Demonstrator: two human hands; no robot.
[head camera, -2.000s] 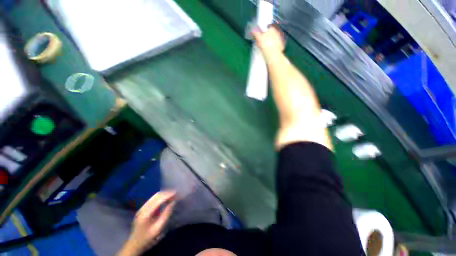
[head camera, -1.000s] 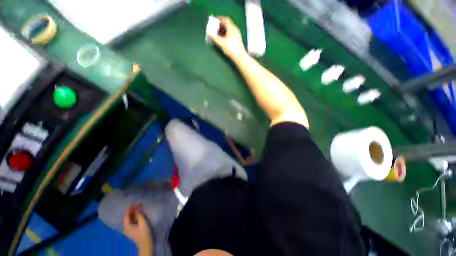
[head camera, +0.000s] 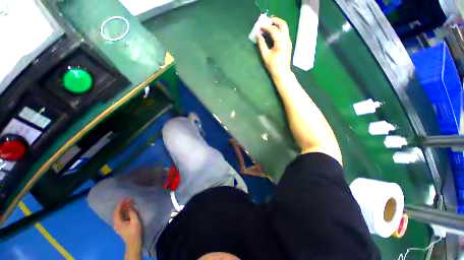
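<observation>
My right hand is stretched out over the green bench top and pinches a small white plastic housing between thumb and fingers, with thin pins at its far end. A long white strip lies just right of the hand, not touching it. Several more white housings lie in a row on the green conveyor surface further right. My left hand rests on my lap at the lower left, fingers loosely curled and apart, with nothing seen in it.
The press panel at left has a green button and a red button. A white ring lies beside it. A white tray is at the top edge. A white roll stands at right, a blue crate beyond the conveyor.
My right hand was on the white strip two seconds ago; it has let go and now holds a housing. The view has shifted and turned. My left hand stays low.
</observation>
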